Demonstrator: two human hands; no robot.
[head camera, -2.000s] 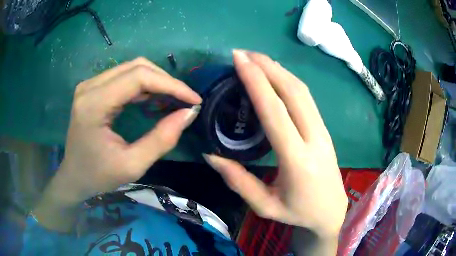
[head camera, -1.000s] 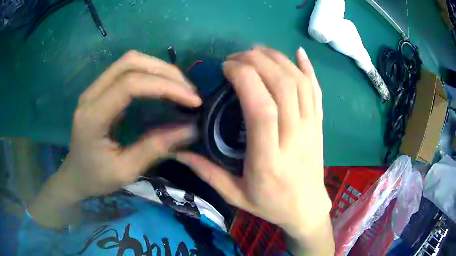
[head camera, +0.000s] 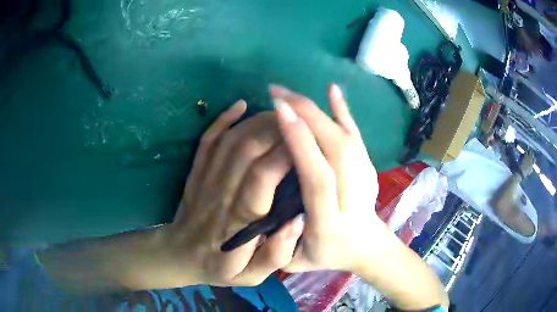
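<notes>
My left hand (head camera: 229, 183) and my right hand (head camera: 336, 189) are closed together around a dark object (head camera: 288, 201), apparently the portable speaker. Most of it is hidden by my fingers and palms. A short black cord loop (head camera: 247, 234) sticks out from it at the lower left, over my left hand. The speaker's end disc and white ring cannot be seen.
The white-headed mallet (head camera: 386, 52) lies on the green bench (head camera: 140, 183), beside heaped black rings (head camera: 430, 85) and a cardboard box (head camera: 455, 119). A black scrap (head camera: 201, 108) and cord (head camera: 87, 66) lie leftward. Clear plastic (head camera: 427, 195) covers a red crate (head camera: 394, 183). Another person's arm (head camera: 512, 204) shows right.
My left hand has gone from pinching at the speaker's left side to wrapping around it against my right hand. The end disc is now hidden. The view has turned, bringing more of the right side in.
</notes>
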